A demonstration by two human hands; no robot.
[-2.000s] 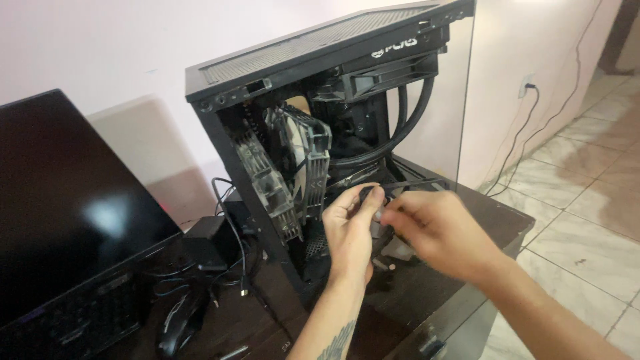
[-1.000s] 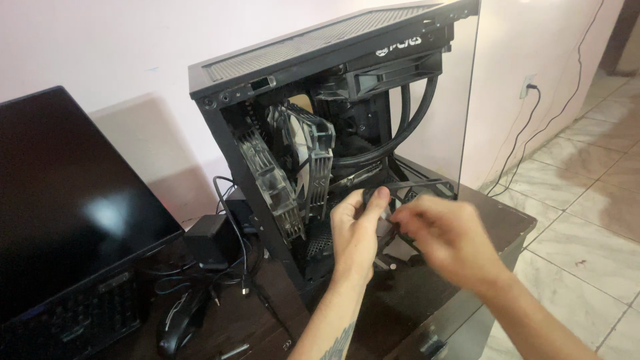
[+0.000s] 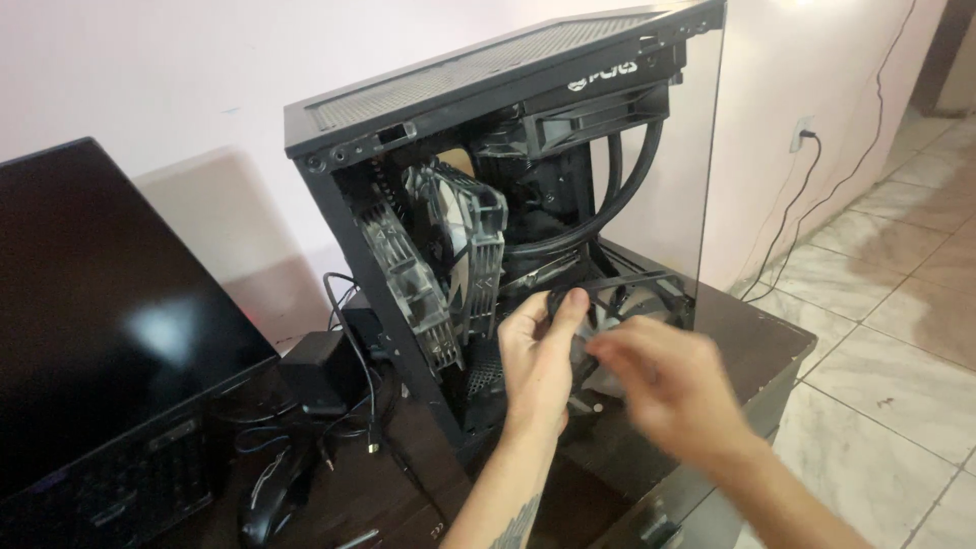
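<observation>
A black computer case (image 3: 450,84) stands with its near side uncovered; two translucent case fans, one of them a fan (image 3: 476,244), sit inside it, below a radiator (image 3: 602,118) with black tubes. My left hand (image 3: 537,358) grips the corner of another case fan (image 3: 640,297), thumb on its black frame. Over the face of that fan is my right hand (image 3: 671,381), blurred, with thumb and fingertips drawn together near the frame; whether they pinch something small is not visible. The fan's lower part is partly hidden by my right hand.
A monitor (image 3: 114,305) stands at the left over a keyboard (image 3: 114,488). Near the case are a black speaker-like box (image 3: 324,374), a computer mouse (image 3: 271,488) and loose cables with a plug (image 3: 373,442). A glass panel (image 3: 698,191) rises on the case's right. The dark desk (image 3: 770,335) has a chipped edge.
My left hand stays on the fan. My right hand has shifted slightly beside it and is blurred in the earlier frames too.
</observation>
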